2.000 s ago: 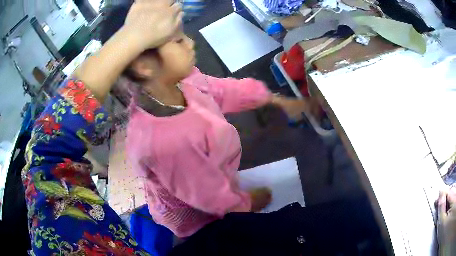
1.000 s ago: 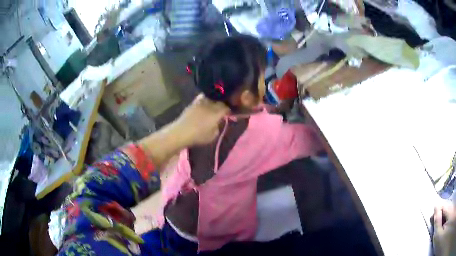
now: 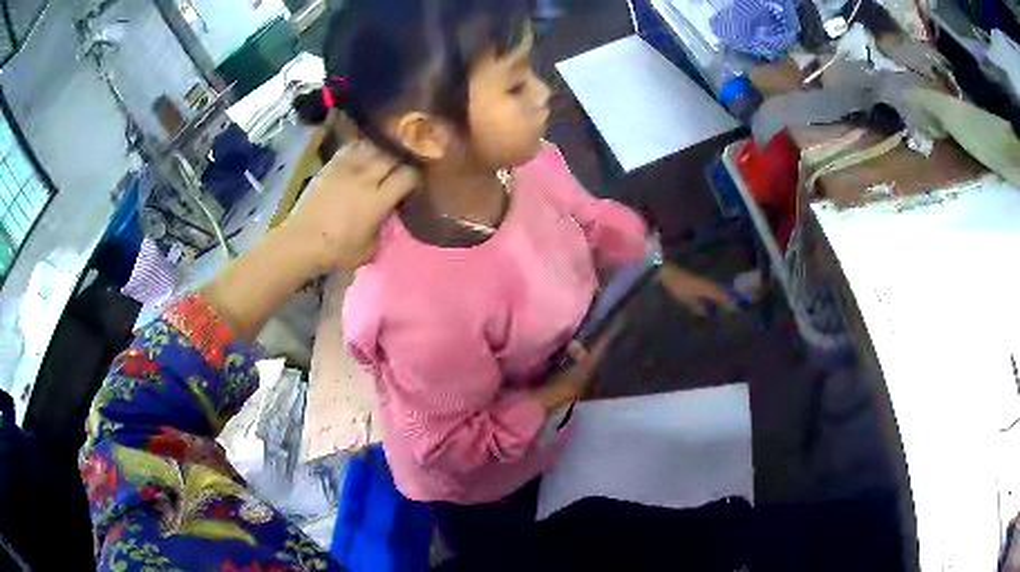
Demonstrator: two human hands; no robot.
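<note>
My left hand (image 3: 336,207), in a blue floral sleeve, is at the back of the neck of a small person in a pink top (image 3: 481,324). Its fingertips are hidden behind the neck and hair, so I cannot tell whether they grip anything. The person stands in side view, facing right, with a dark flat object (image 3: 610,302) held by the body. My right hand is not visible; only an unclear dark bit shows at the lower right edge.
The white table (image 3: 895,268) runs down the right side. Grey cloth (image 3: 828,106) and olive cloth (image 3: 973,129) lie over the brown board (image 3: 895,173). A red thing (image 3: 766,173) sits in a basket below. White sheets (image 3: 660,447) show behind the person; a blue object (image 3: 380,514) is below.
The person has turned from back view to side view, facing right. My left hand has moved up and left in the picture, staying at the neck. My right hand has left the right edge.
</note>
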